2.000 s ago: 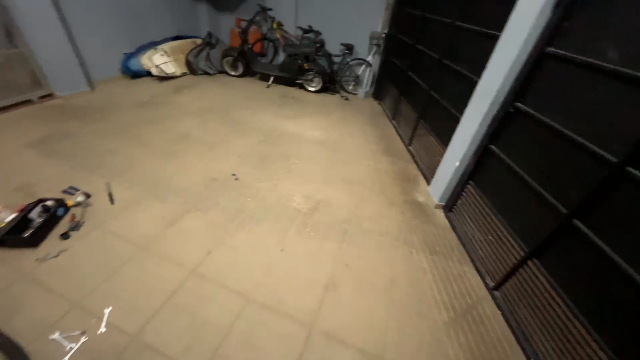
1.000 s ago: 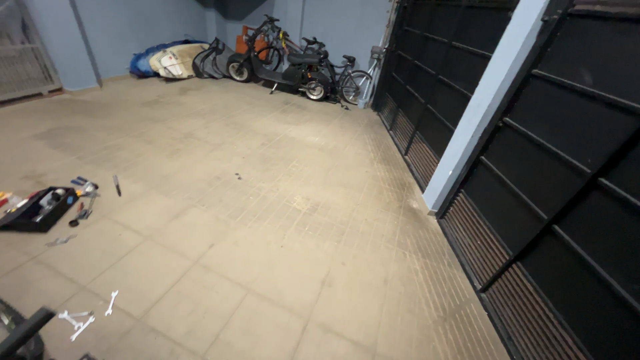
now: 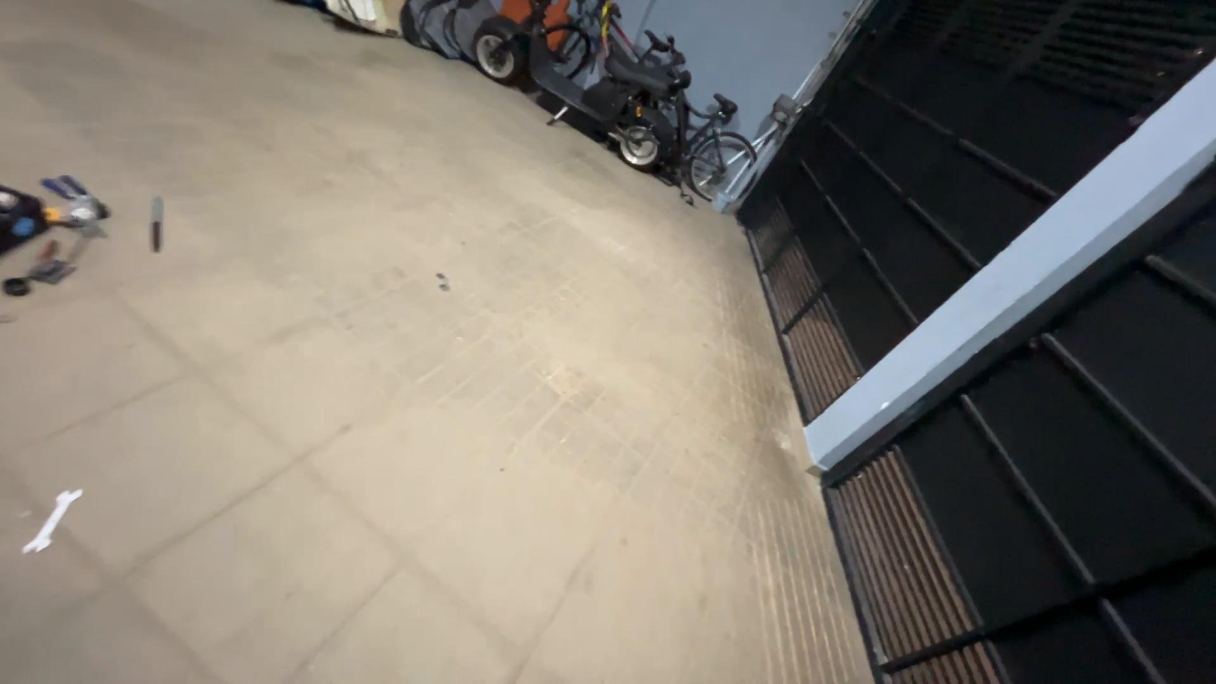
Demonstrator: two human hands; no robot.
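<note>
Neither my left hand nor my right hand shows in the head view. A silver open-ended wrench [image 3: 53, 522] lies on the tiled floor at the lower left. Farther up at the left edge is part of a black tool tray [image 3: 17, 220], cut off by the frame. Beside it lie pliers with blue handles [image 3: 66, 187] and other small tools, blurred. A thin tool with a dark handle [image 3: 157, 225], its kind unclear, lies a little to the right. Two tiny dark pieces [image 3: 443, 281] rest on the floor nearer the middle.
A black scooter [image 3: 589, 95] stands by the far wall, with bicycles [image 3: 719, 157] behind and beside it. Covered items [image 3: 370, 13] sit to their left. Along the right runs a black metal gate [image 3: 1026, 380] with a pale blue post [image 3: 1007, 275].
The view has tilted and swung right, so the other wrenches and most of the tool tray have left the frame. The things on the floor look unmoved.
</note>
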